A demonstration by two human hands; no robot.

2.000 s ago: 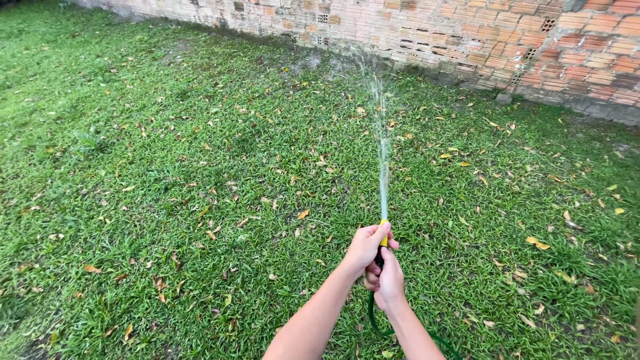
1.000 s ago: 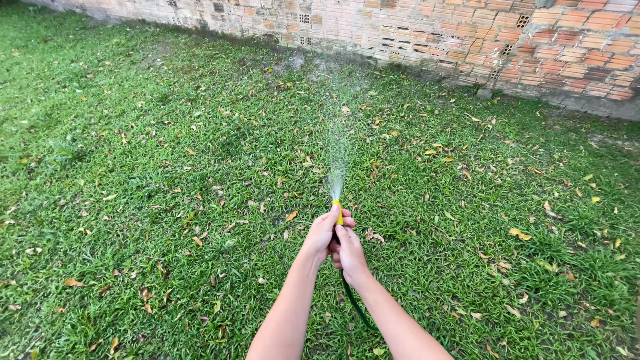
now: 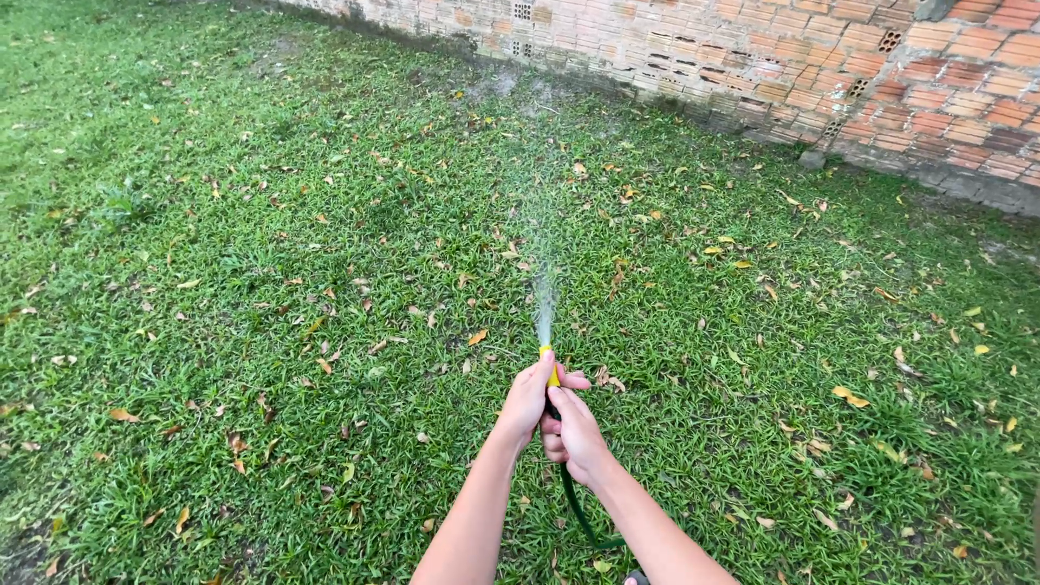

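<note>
My left hand grips the yellow tip of a hose nozzle, its thumb lying along the top. Just behind it, my right hand is closed around the nozzle's dark rear part, which the fingers mostly hide. A spray of water leaves the tip, pointing away from me toward the wall, and thins to a fine mist. From below my right hand a green garden hose hangs down to the grass and passes behind my right forearm.
Grass with scattered dry leaves surrounds me. A hollow clay brick wall crosses the far side, with a small grey stone at its foot. A sliver of a dark object shows at the bottom edge.
Two seconds ago the water was a narrow, denser jet; now it is a wider, finer spray. My hands have moved left in view, both still on the nozzle.
</note>
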